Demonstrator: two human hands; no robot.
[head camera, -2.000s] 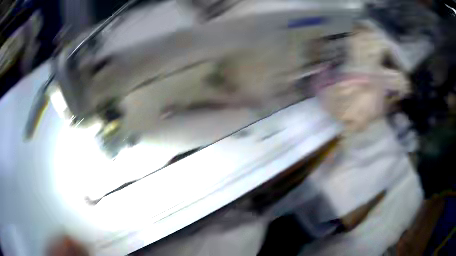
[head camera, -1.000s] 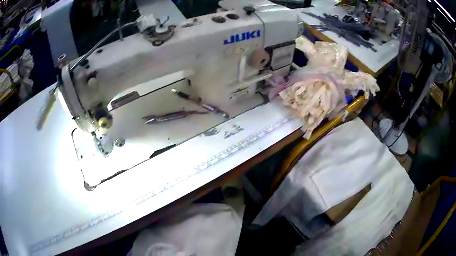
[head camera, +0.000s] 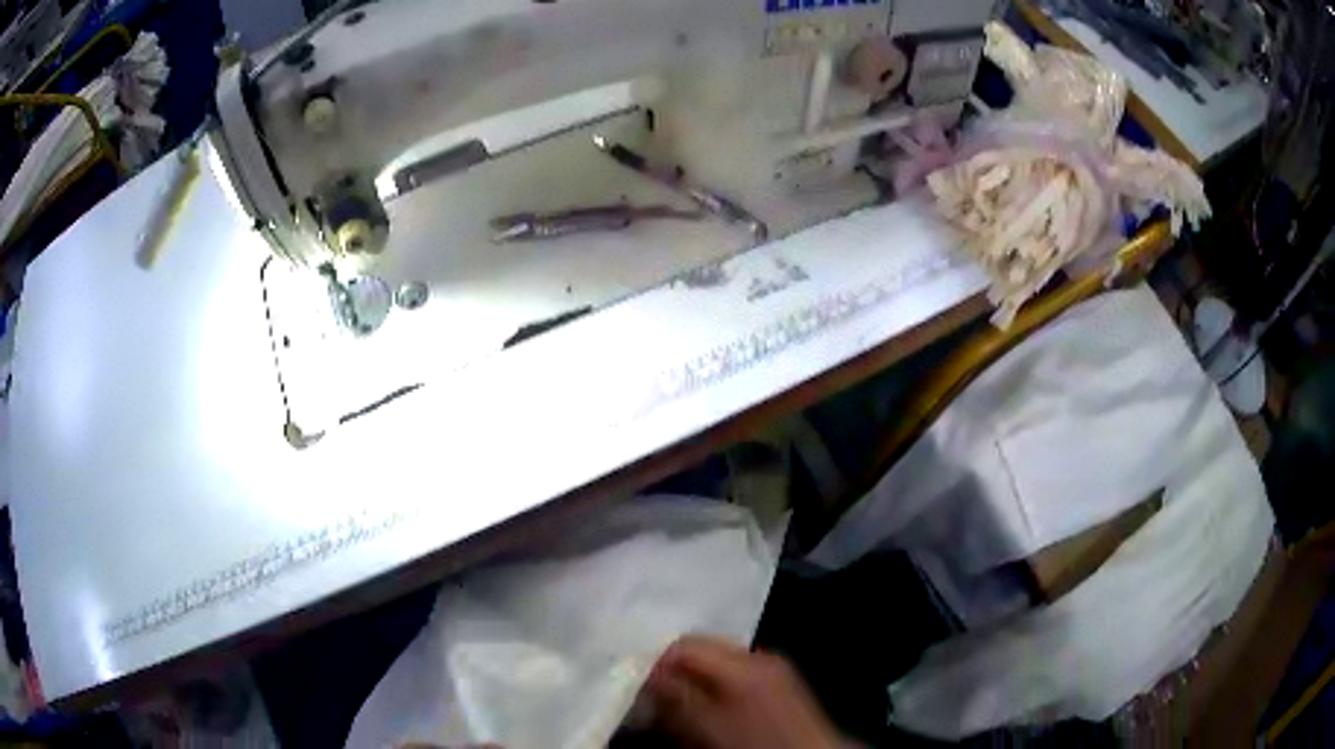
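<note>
A white fabric panel (head camera: 630, 571) lies over my lap below the table's front edge, with a folded part raised at its lower middle. My right hand (head camera: 739, 699) is at the bottom edge, slightly blurred, its fingertips closed on the fabric's fold. Of my left hand, at most a sliver of fingertips (head camera: 425, 745) shows at the bottom edge; the rest is cut off. The sewing machine (head camera: 483, 73) stands on the white table (head camera: 132, 483), with its presser foot area (head camera: 344, 293) under bright light at left.
Snips (head camera: 564, 223) and a thin dark tool (head camera: 681, 187) lie on the machine bed. A printed ruler (head camera: 820, 329) runs along the front edge. A cream strips bundle (head camera: 1025, 212) sits at the table's right end. More white cloth pieces (head camera: 1083, 395) are heaped at right beside a yellow frame (head camera: 952, 373).
The view has shifted, so the machine sits higher and farther right. My right hand has come into view at the lap fabric, whose front part is now folded up.
</note>
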